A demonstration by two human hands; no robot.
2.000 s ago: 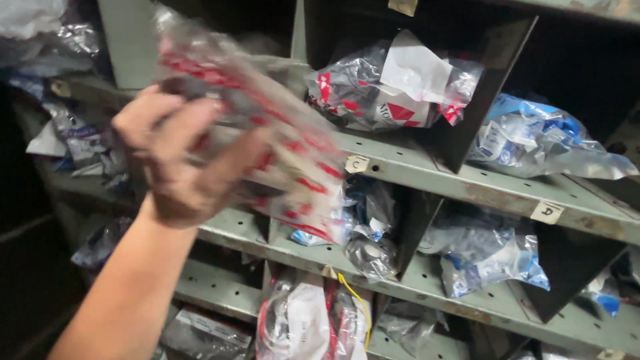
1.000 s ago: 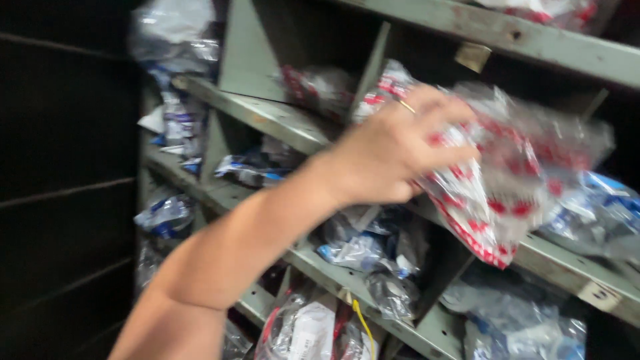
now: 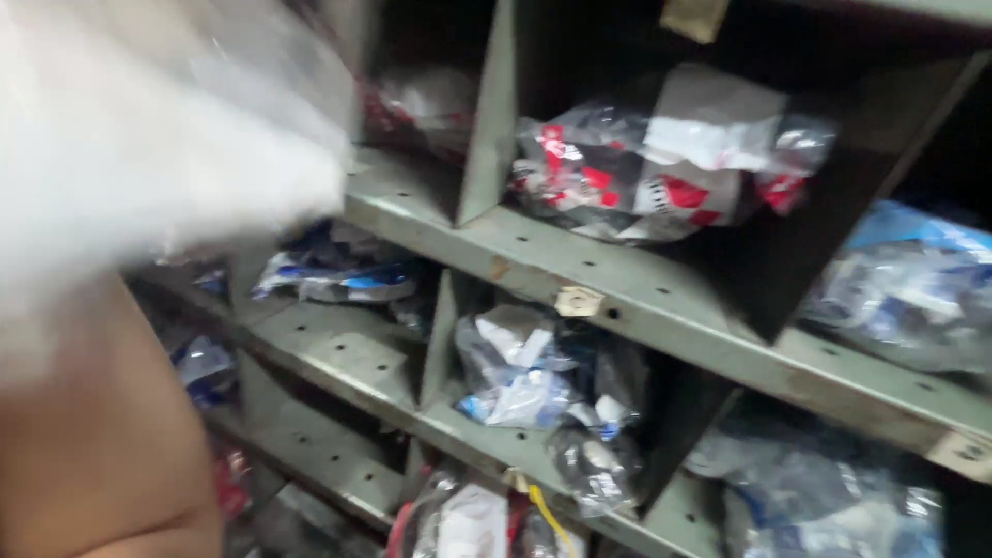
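Note:
A large, blurred white and clear plastic bag [image 3: 170, 147] fills the upper left, close to the camera. My left forearm [image 3: 101, 442] rises from the lower left edge to it; the hand is mostly hidden behind the bag, which it appears to hold, fingers unseen. My right hand is out of view. Right of the held bag, a clear bag with red and white print [image 3: 682, 186] lies in an upper compartment of the metal shelving, a white paper [image 3: 713, 116] on top. Another red-printed bag [image 3: 426, 105] sits in the compartment to its left.
Green-grey metal shelves [image 3: 480, 248] slope down to the right, split by upright dividers [image 3: 490, 116]. Blue-printed plastic bags [image 3: 527, 395] lie in lower compartments, more [image 3: 914, 287] at the right. A yellow strip [image 3: 550, 519] hangs by a bag at the bottom. Small tags [image 3: 579, 301] mark the shelf edges.
My left hand has moved from the upper middle shelf to the left edge, nearer the camera. The red-printed bag in the upper compartment, covered by the hand and bag a second ago, shows again.

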